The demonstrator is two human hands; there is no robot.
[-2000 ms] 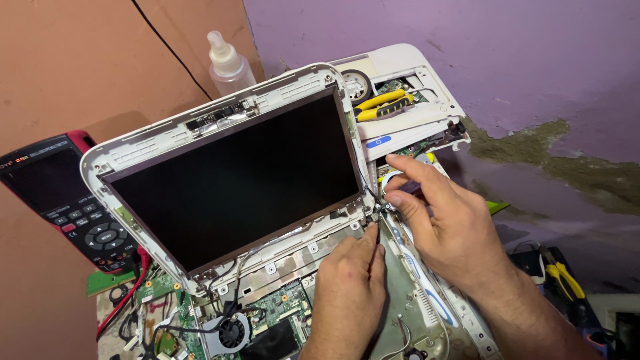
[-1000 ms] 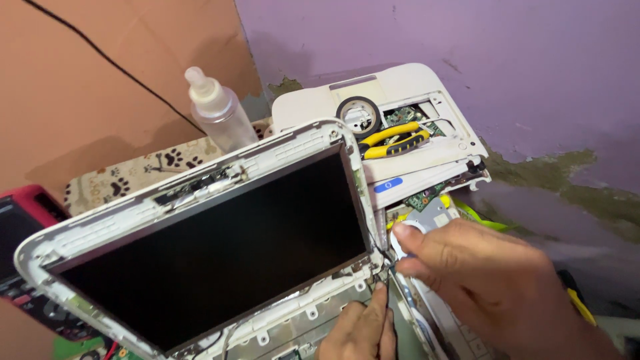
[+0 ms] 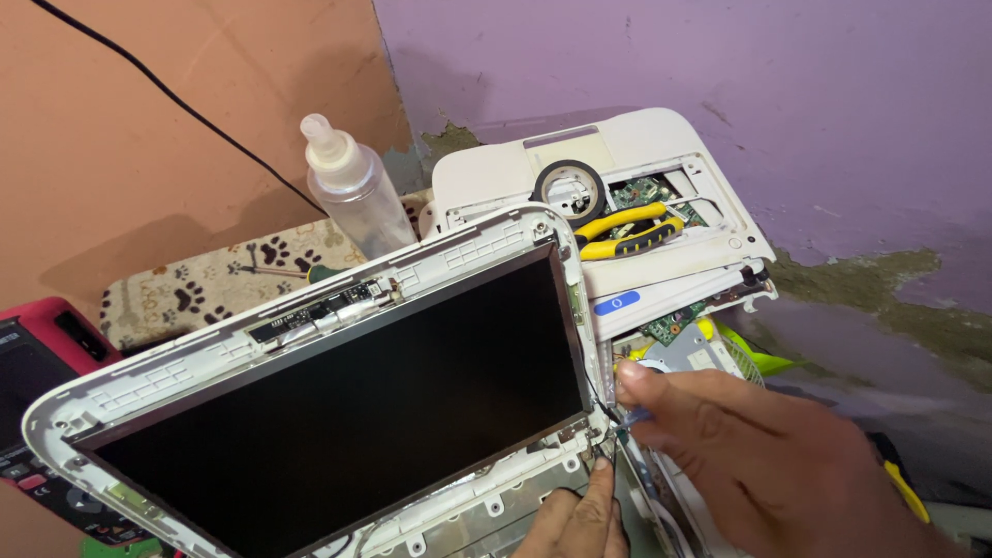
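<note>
An opened white laptop lid with a bare black LCD panel [image 3: 349, 403] stands tilted up over its metal-lined base [image 3: 496, 504]. A small camera board [image 3: 318, 311] shows in the lid's top edge. At the lid's lower right corner is a hinge [image 3: 597, 434] with a thin black cable. My left hand [image 3: 577, 519] has a fingertip pressed at that hinge. My right hand [image 3: 759, 449] is just right of the corner, thumb and finger closed on a slim tool with a translucent blue part [image 3: 635, 418], its tip near the hinge; the rest is hidden by the fingers.
Behind the lid lie a white laptop casing [image 3: 651, 139], a roll of black tape [image 3: 570, 192] and yellow-black pliers [image 3: 632, 232]. A clear spray bottle [image 3: 360, 194] stands on a paw-print cloth [image 3: 194, 294] with a screwdriver [image 3: 287, 271]. A red-black multimeter [image 3: 74, 333] is at left.
The view has shifted a lot, so the base's boards and fan have left the picture. Both hands stay at the lid's lower right corner.
</note>
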